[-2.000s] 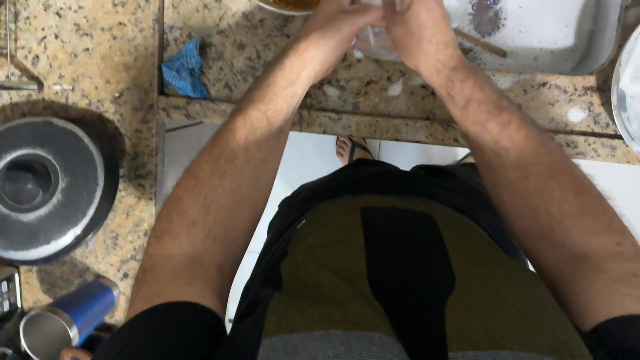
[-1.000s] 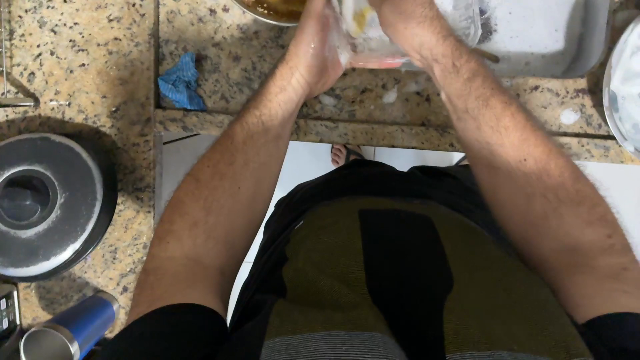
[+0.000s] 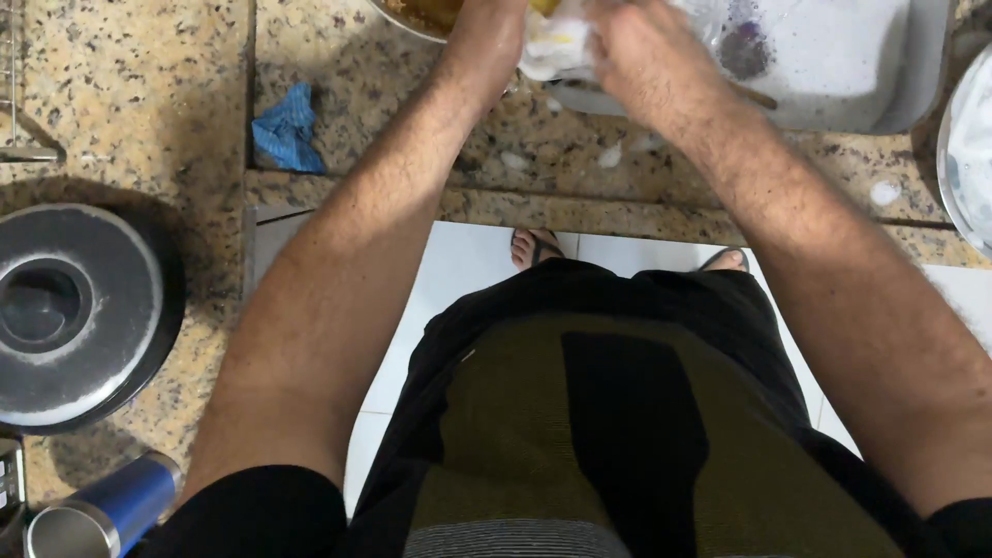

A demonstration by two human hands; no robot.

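At the top edge of the head view, my left hand (image 3: 496, 35) is partly cut off and lies against a soapy, whitish object (image 3: 556, 45), seemingly a clear container. My right hand (image 3: 639, 54) is blurred on the object's other side, and a bit of yellow shows between the hands, perhaps a sponge. Its fingers are hard to make out. Behind the right hand stands a grey-white tray (image 3: 845, 85) with suds and a dark purplish patch inside. A thin brown handle (image 3: 752, 96) sticks out from under the right wrist.
A pan with brown liquid (image 3: 422, 17) is at the top. Left lie a crumpled blue cloth (image 3: 288, 132), a round dark lid (image 3: 132, 310), a blue metal tumbler (image 3: 128, 496) and a wire rack (image 3: 31, 153). A soapy round dish (image 3: 969, 155) sits far right. Foam spots dot the granite counter (image 3: 674, 174).
One second ago a larger part of the clear, soapy container showed between my hands, with its reddish lower edge in sight. Both hands have shifted and the right one is now blurred.
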